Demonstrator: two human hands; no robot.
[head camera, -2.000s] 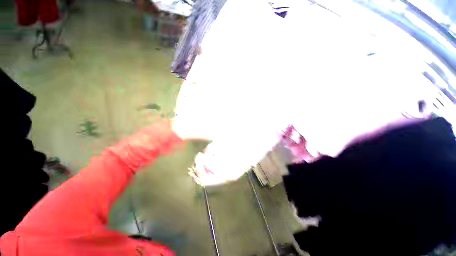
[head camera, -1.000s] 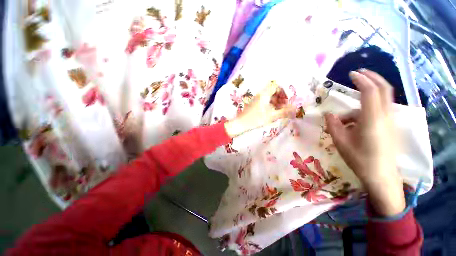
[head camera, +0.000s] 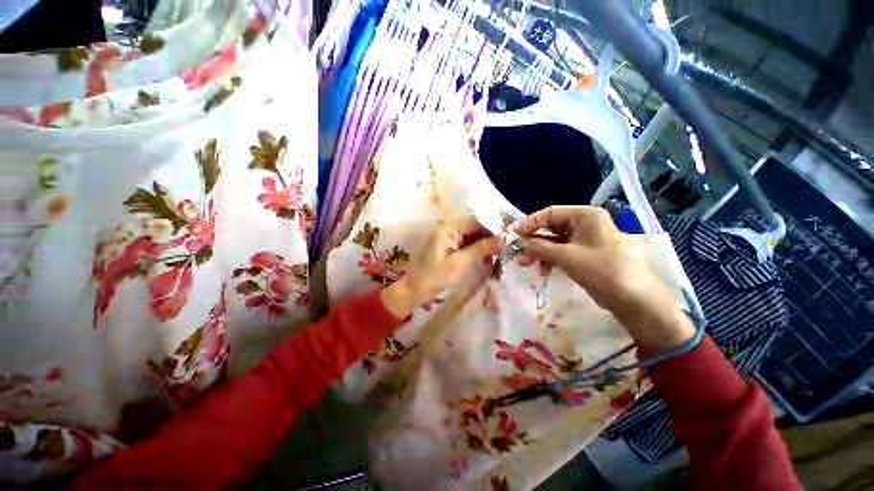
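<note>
A cream blouse (head camera: 537, 307) with red-pink flowers and brown-green leaves hangs on a white hanger (head camera: 613, 120). My left hand (head camera: 450, 264) and my right hand (head camera: 585, 254) meet at the top of its front opening (head camera: 506, 240), just below the neckline. The fingertips of both hands pinch the cloth edge there. A blue cord (head camera: 692, 331) loops round my right wrist. Its strands trail left across the blouse to thin dark snips (head camera: 513, 395) hanging from it. Whether a thread or button is between the fingertips cannot be told.
Another floral blouse (head camera: 163, 221) hangs close at the left. Pink-lilac strips (head camera: 369, 134) and many white hangers stand behind. A grey metal rail (head camera: 690, 115) slants overhead at the right. Striped garments (head camera: 719, 278) and a gridded blackboard (head camera: 815, 278) are at the right.
The view has shifted from a blurred, overexposed scene to the blouse's neck. My right hand, apart from the cloth a second ago, has come in beside my left hand and pinches the edge.
</note>
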